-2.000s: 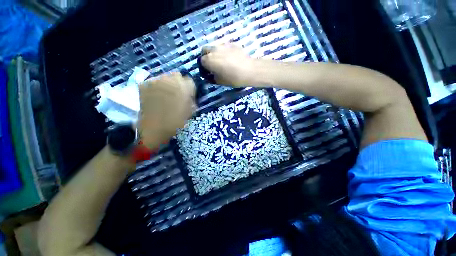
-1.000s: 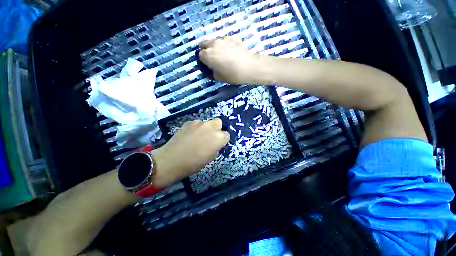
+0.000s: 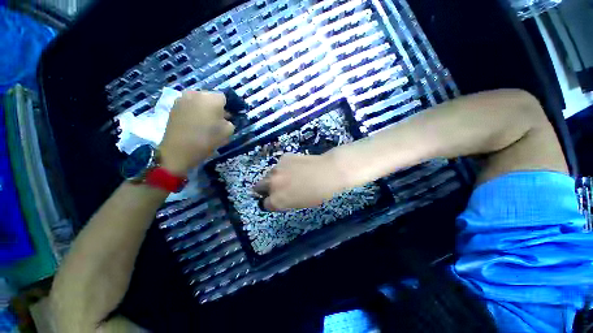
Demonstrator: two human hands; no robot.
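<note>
Small pale rods (image 3: 279, 231) lie heaped in a shallow black parts tray (image 3: 348, 110), which rests on rows of silver slat-like metal parts (image 3: 305, 58). My right hand (image 3: 296, 182) is over the rods, its fingertips down among them near the tray's middle left; what they pinch cannot be told. My left hand (image 3: 198, 123), with the watch, is above the rows at the tray's upper left. Black coverings (image 3: 235, 107) show at its fingertips. Its fingers are bent, and whether they hold a part cannot be seen.
A crumpled white wipe (image 3: 140, 130) lies on the rows, partly under my left hand. The large black tote's rim (image 3: 49, 123) surrounds everything. Green and blue items (image 3: 39, 169) stand at the left. A clear plastic item and white surfaces show at the upper right.
My left hand has moved up from the parts tray to the metal rows. My right hand has moved down from the rows into the parts tray.
</note>
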